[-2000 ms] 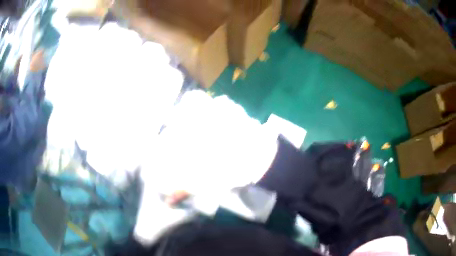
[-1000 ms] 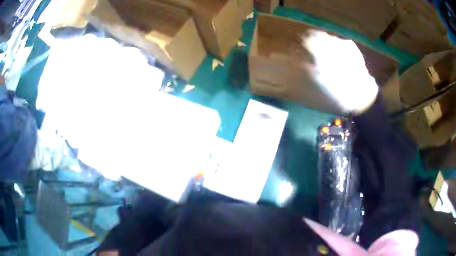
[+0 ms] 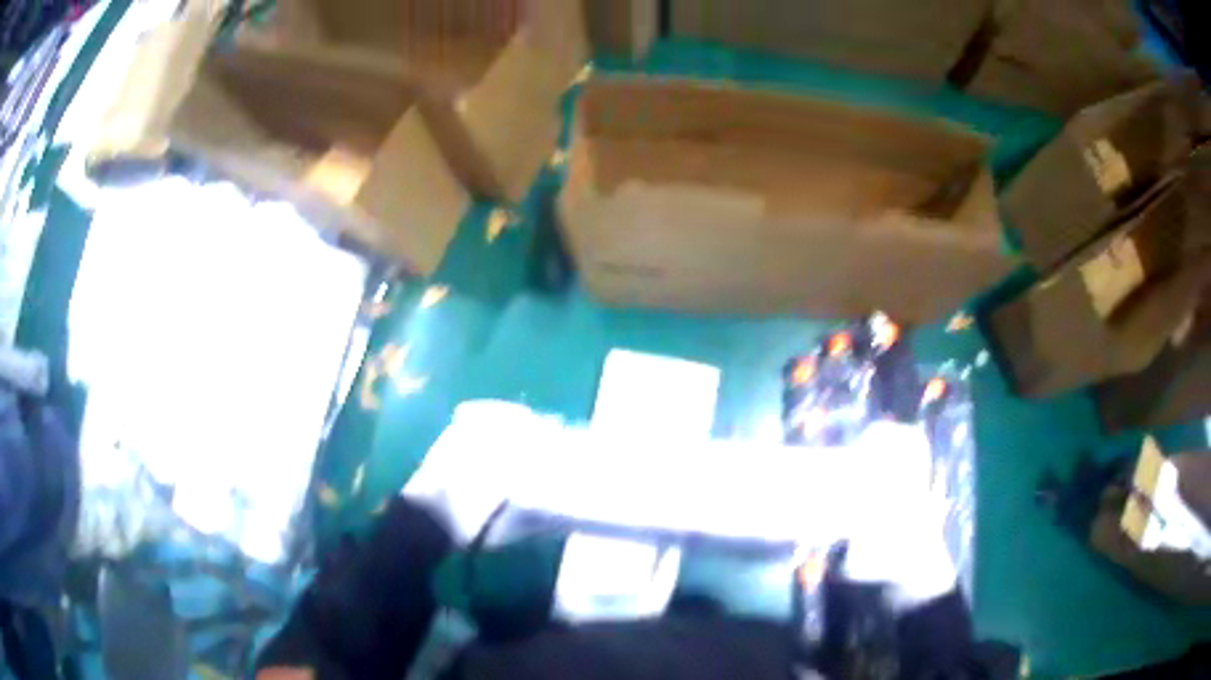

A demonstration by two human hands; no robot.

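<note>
A long white product unit lies crosswise in front of me, its outline lost in glare. My left hand, in a white glove, is at its left end. My right hand, also white-gloved, is at its right end. Both seem to grip it, but the fingers merge with the white. A flat white sheet shows beyond and below the unit, partly covered by it. Bagged dark accessories with orange ends lie on the green table, partly hidden by the unit and my right hand. A thin black cord shows near my left hand.
An open long carton stands beyond the unit. More open cartons stand at upper left and right. Glaring stacked white units lie at left, beside a person's blue sleeve. Cardboard scraps dot the green table.
My right hand has come back from the open carton to the white unit's right end. The unit now lies crosswise in front of me, over the sheet. The view has shifted.
</note>
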